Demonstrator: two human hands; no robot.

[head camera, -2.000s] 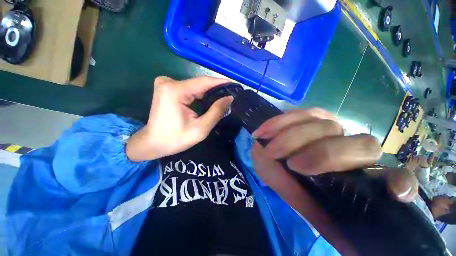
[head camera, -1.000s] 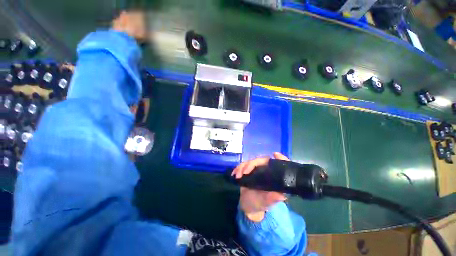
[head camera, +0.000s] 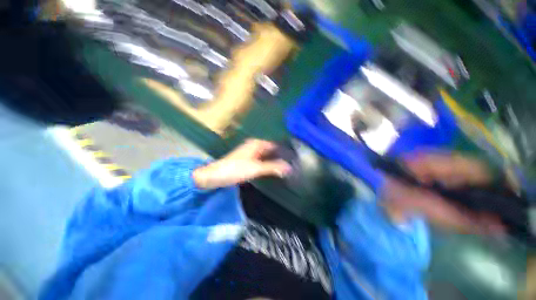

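The whole view is motion-blurred. My left hand is in front of my chest, thumb and fingers pinching the edge of a blurred, dark round unit with a pale patch beside it. My right hand grips the black electric screwdriver, its nose pointing left by the tray's front edge. The bit cannot be made out. The silver-grey screw feeder stands in the blue tray, beyond my hands.
Rows of blurred black units with pale marks lie at upper left beside brown cardboard. A person in light blue with a dark head is at the left edge. A yellow strip and blurred units are at the right.
My left arm has come back from its far reach to my chest, now with a unit at the fingertips. My right hand still holds the screwdriver. The view has turned and blurred.
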